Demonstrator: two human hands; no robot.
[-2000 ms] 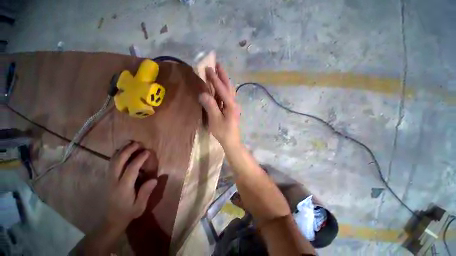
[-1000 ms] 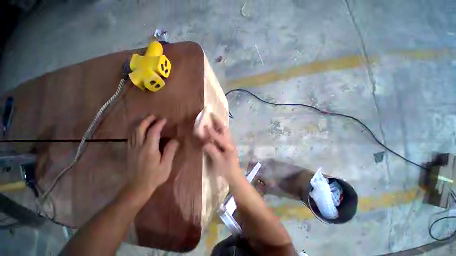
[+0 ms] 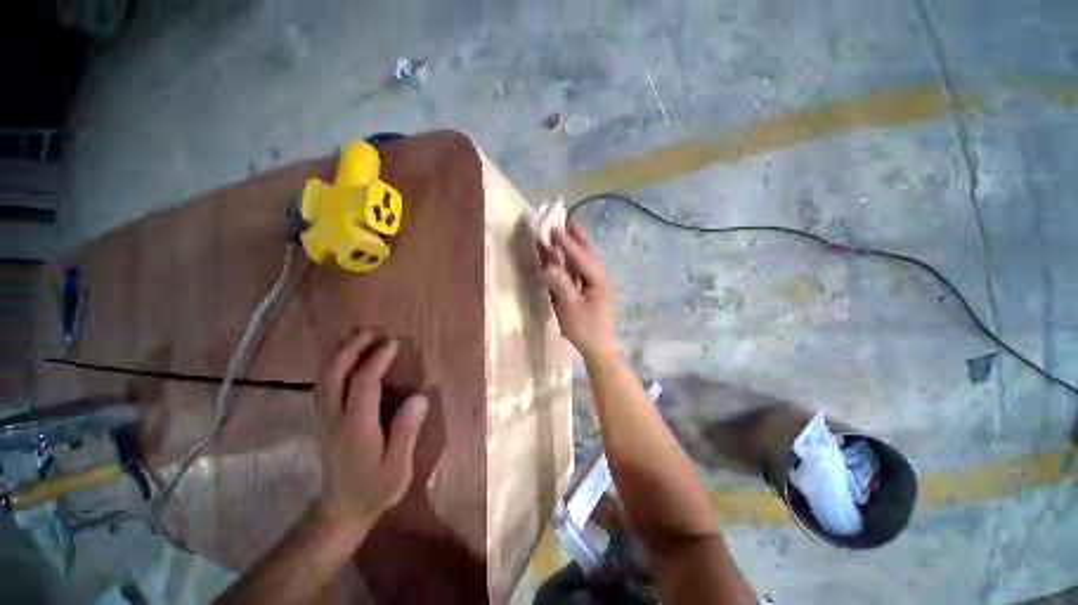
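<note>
The large reddish-brown cabinet (image 3: 437,236) lies in front of me with its broad face up and its paler narrow side facing right. My right hand (image 3: 579,284) holds a small pale sanding block (image 3: 549,221) against the outer edge of that narrow side. The fingers partly cover the block. My left hand (image 3: 364,431) rests palm down on the broad face, fingers slightly spread and holding nothing. A yellow multi-outlet socket (image 3: 351,210) lies on the face beyond my left hand.
A pale braided cord (image 3: 251,337) runs from the socket across the panel. A blue-handled tool (image 3: 73,305) lies at its far left. A dark waste bin (image 3: 881,502) with white plastic stands on the floor at right. A thin dark cable (image 3: 757,229) crosses the floor.
My right hand with the block has moved from the near top edge of the face to the outer edge of the narrow side. My left hand stays flat on the face.
</note>
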